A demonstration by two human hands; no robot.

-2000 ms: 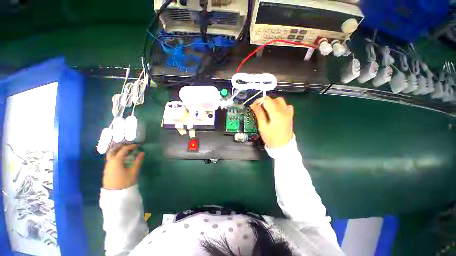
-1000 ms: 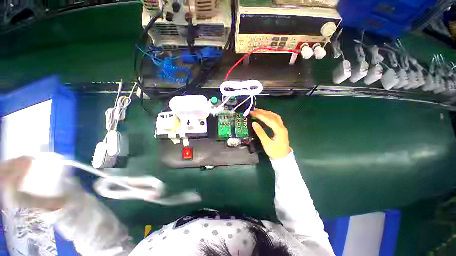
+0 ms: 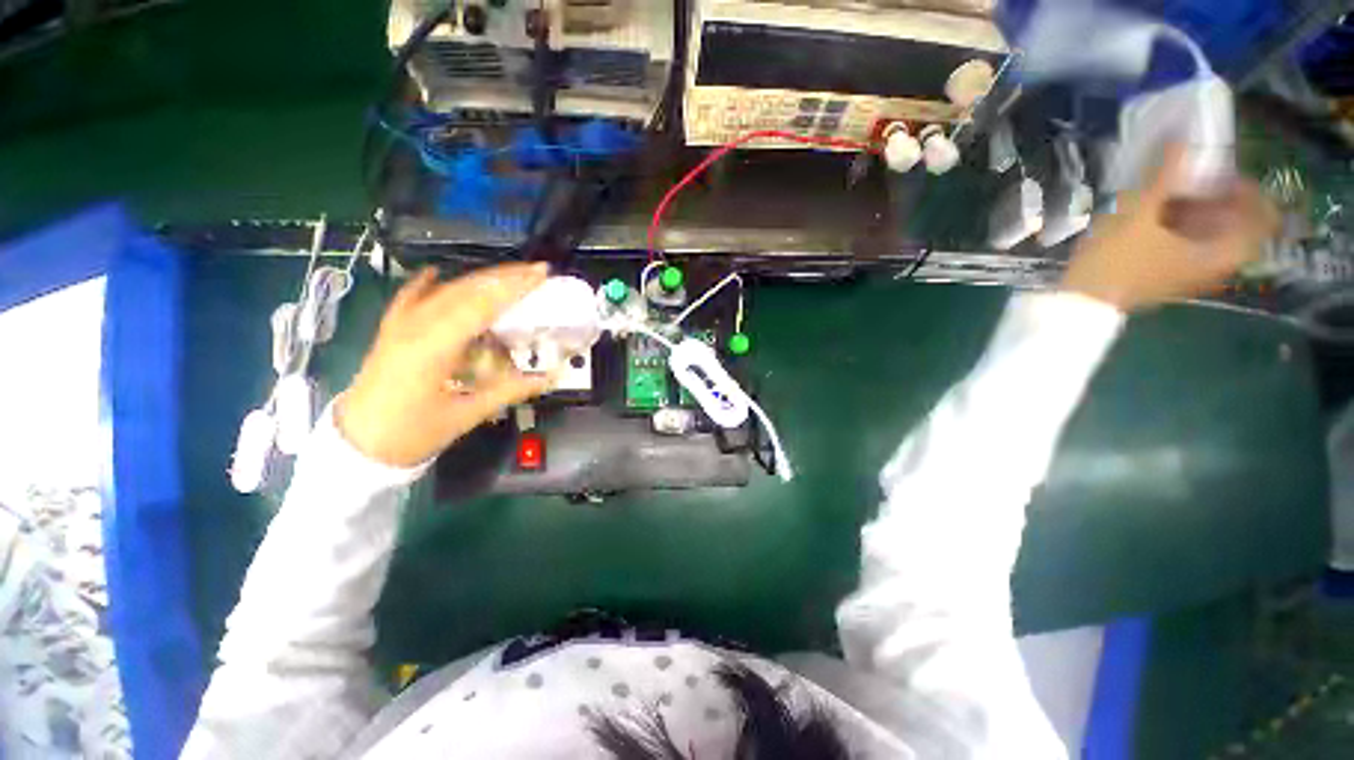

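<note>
My left hand (image 3: 438, 368) is closed around a white power adapter (image 3: 553, 315) at the white test socket (image 3: 570, 373). Whether the adapter is fully seated is hidden. Its tied cord (image 3: 708, 382) lies slanted over the green circuit boards (image 3: 646, 374), with the loose end past the right edge of the black fixture base (image 3: 639, 459). My right hand (image 3: 1173, 245) is far right, over the rear rail, gripping another white adapter (image 3: 1184, 137). That adapter and its cord are blurred.
Cream instruments stand on the rear shelf, one a bench meter (image 3: 839, 74) with a red lead (image 3: 676, 201). White adapters (image 3: 1020, 213) hang at the rear rail, partly behind my right hand. More adapters (image 3: 275, 431) lie left. A blue bin (image 3: 146, 490) is far left.
My left hand has come from the bin at left to the socket with an adapter. My right hand has left the boards for the rear right, now holding an adapter. The view has shifted slightly.
</note>
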